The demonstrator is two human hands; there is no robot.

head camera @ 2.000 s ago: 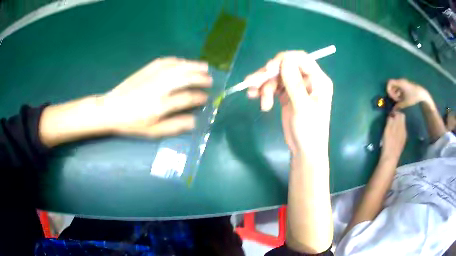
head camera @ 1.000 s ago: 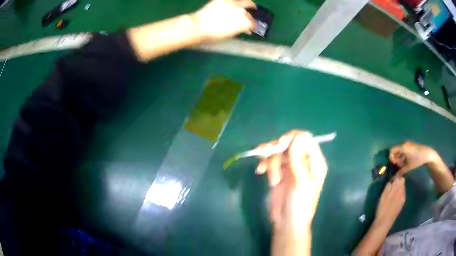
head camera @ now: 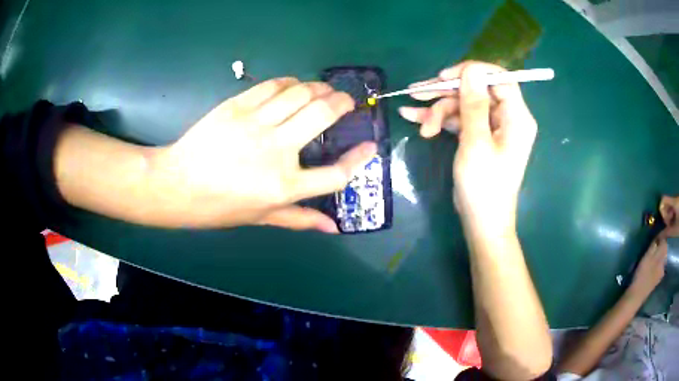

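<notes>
A black phone body lies open on the green bench, with a blue and silver-white circuit board at its near end. My left hand lies over its left side, fingers and thumb on it, holding it. My right hand holds slim tweezers like a pen. Their tip is at a tiny yellow tape piece near a small pale ring at the phone's far end. Whether the tip grips the piece cannot be told.
A tape backing sheet with yellow-green tape lies behind my right hand. A small white part lies left of the phone. Another worker's hands hold something black at the right. A red stool shows below.
My left hand has come back from the bench's far side, and a phone body now lies under it. The tweezers have moved from beside the backing sheet to the phone.
</notes>
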